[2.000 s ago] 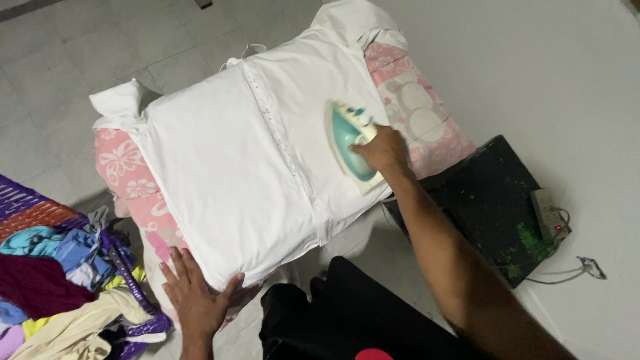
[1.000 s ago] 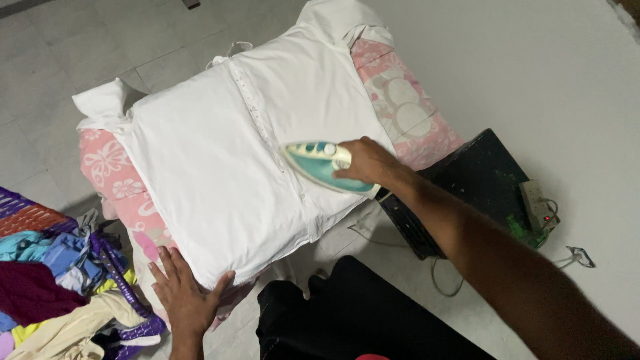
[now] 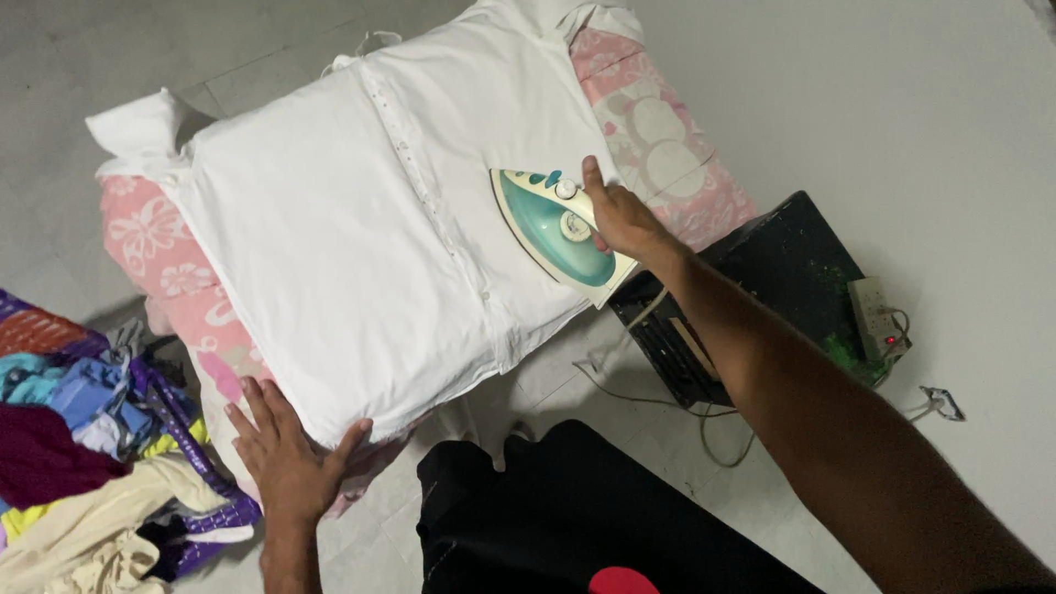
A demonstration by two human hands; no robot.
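Note:
A white button-front garment (image 3: pixel 297 239) lies spread over a pink and white patterned padded cloth (image 3: pixel 685 140), its placket running down the middle. My right hand (image 3: pixel 623 214) grips the handle of a teal and cream electric iron (image 3: pixel 549 227), which rests on the garment right of the placket, tip to the upper left. My left hand (image 3: pixel 293 454) has its fingers spread at the garment's near left corner, touching the cloth there, and holds nothing.
Left of the padded surface, a purple basket (image 3: pixel 210 528) overflows with mixed clothes (image 3: pixel 91 404). On the right stands a black box-like unit (image 3: pixel 775 256) with a power strip (image 3: pixel 870 313) on it, its red light lit. A cord (image 3: pixel 652 400) trails over the tiled floor.
The iron, held in my right hand, first moved left toward the placket with its tip turning left; now it is slightly farther right, tip pointing more upward. My left hand stays at the near corner.

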